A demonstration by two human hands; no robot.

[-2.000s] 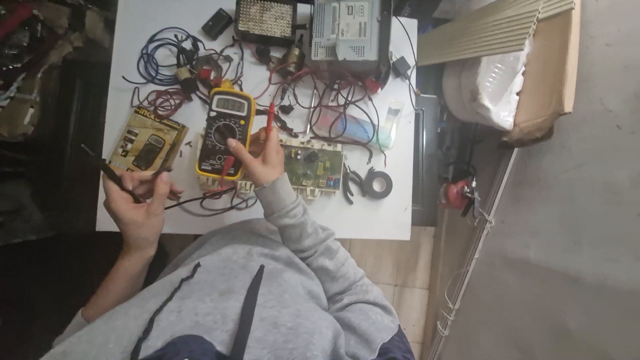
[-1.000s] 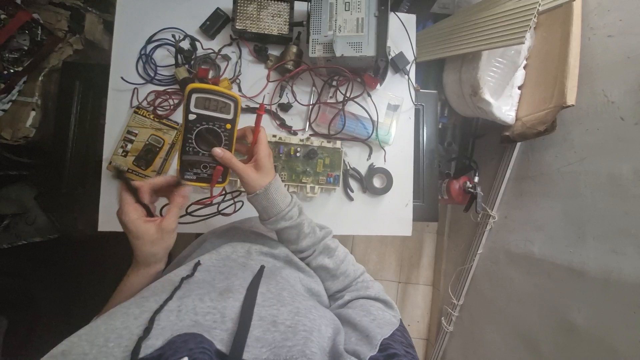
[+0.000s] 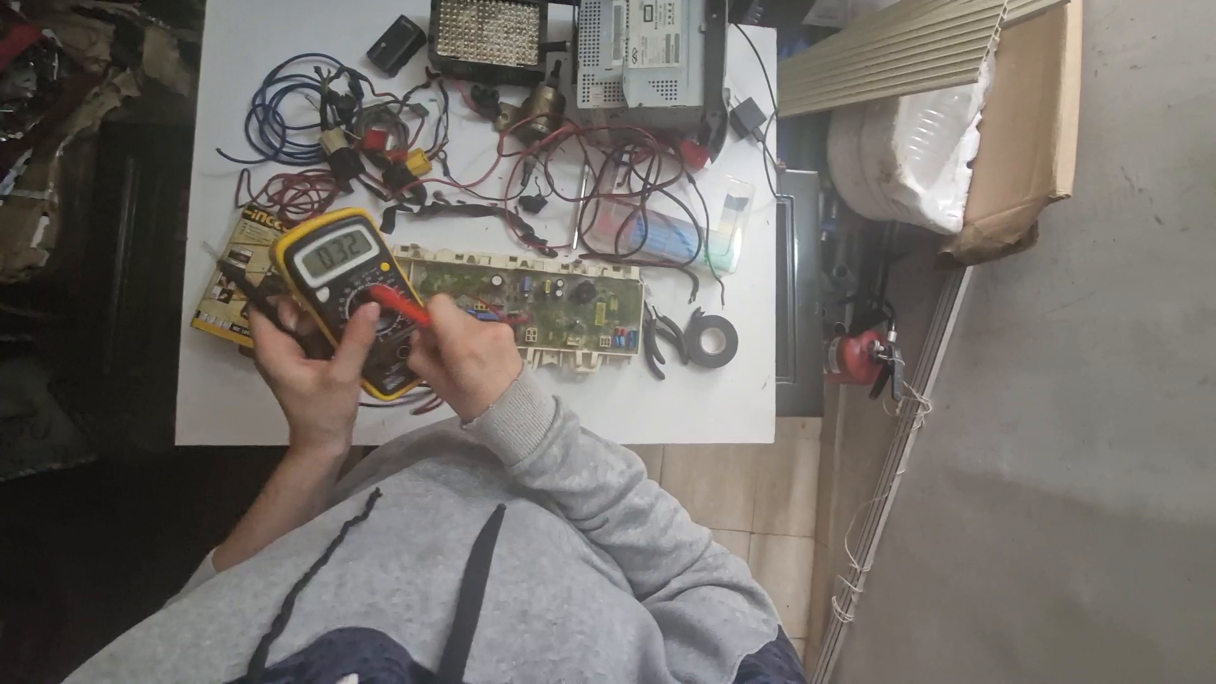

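Note:
A yellow and black digital multimeter (image 3: 337, 275), its display lit with digits, is tilted in my left hand (image 3: 309, 375), thumb over its lower left edge. A black test probe (image 3: 242, 280) also sticks out from that hand's fingers. My right hand (image 3: 465, 353) grips a red test probe (image 3: 399, 304), which lies across the meter's dial. Behind the right hand a green circuit board in a cream plastic frame (image 3: 570, 304) rests on the white table (image 3: 475, 418). Under the meter's left side is a yellow printed box (image 3: 223, 309), partly covered by my left hand.
Blue wire coils (image 3: 275, 119), tangled red wires (image 3: 646, 180) and a metal car stereo unit (image 3: 651, 57) lie toward the back, beside an LED light panel (image 3: 487, 33). Black-handled pliers (image 3: 655, 342) and black tape (image 3: 711, 340) sit right of the board. A cardboard box (image 3: 1031, 123) stands beyond the table.
The multimeter has passed from my right hand to my left and moved left over the yellow box. My right hand now holds the red probe over the dial.

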